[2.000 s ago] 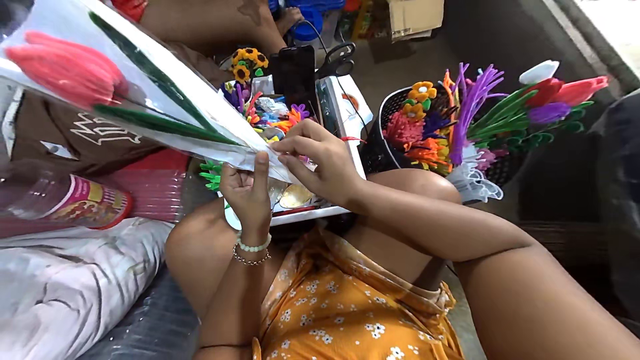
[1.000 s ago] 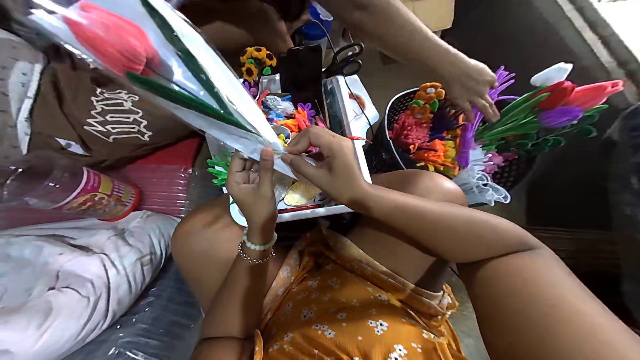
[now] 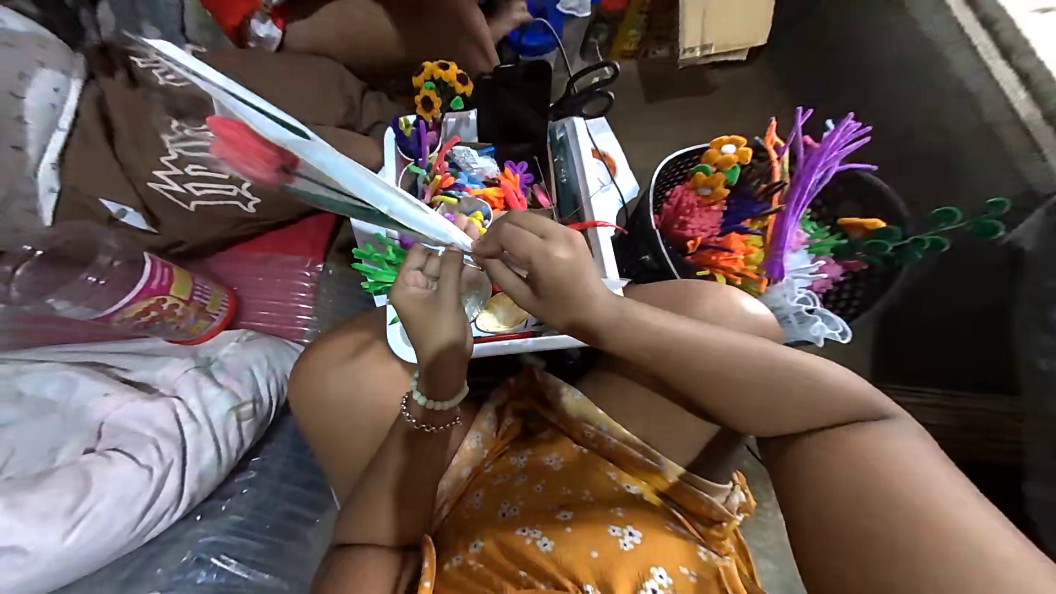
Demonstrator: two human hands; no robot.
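A pink pipe-cleaner tulip [image 3: 252, 150] with dark green leaves lies inside a clear and white wrapper [image 3: 363, 183], which slants from the upper left down to my hands. My left hand [image 3: 433, 297], with bracelets at the wrist, pinches the wrapper's narrow lower end. Just right of it, my right hand [image 3: 540, 264] has its thumb and fingers closed on the same end. Under both hands a white tray [image 3: 606, 256] rests by my knees, holding bundles of colorful pipe cleaners [image 3: 511, 188] and a round gold-toned item [image 3: 502, 313].
Right of my knee stands a black perforated basket [image 3: 660, 177] of pipe-cleaner flowers and purple stems [image 3: 804, 186]. Black scissors [image 3: 587, 91] and pipe-cleaner sunflowers [image 3: 441, 81] are behind the tray. A plastic jar [image 3: 157, 297] lies at left. Another person's leg [image 3: 388, 33] is at the top.
The other person's hand, over the basket one second ago, is gone from there. The red and white tulips that stood in the basket are no longer seen there. The wrapped tulip has turned.
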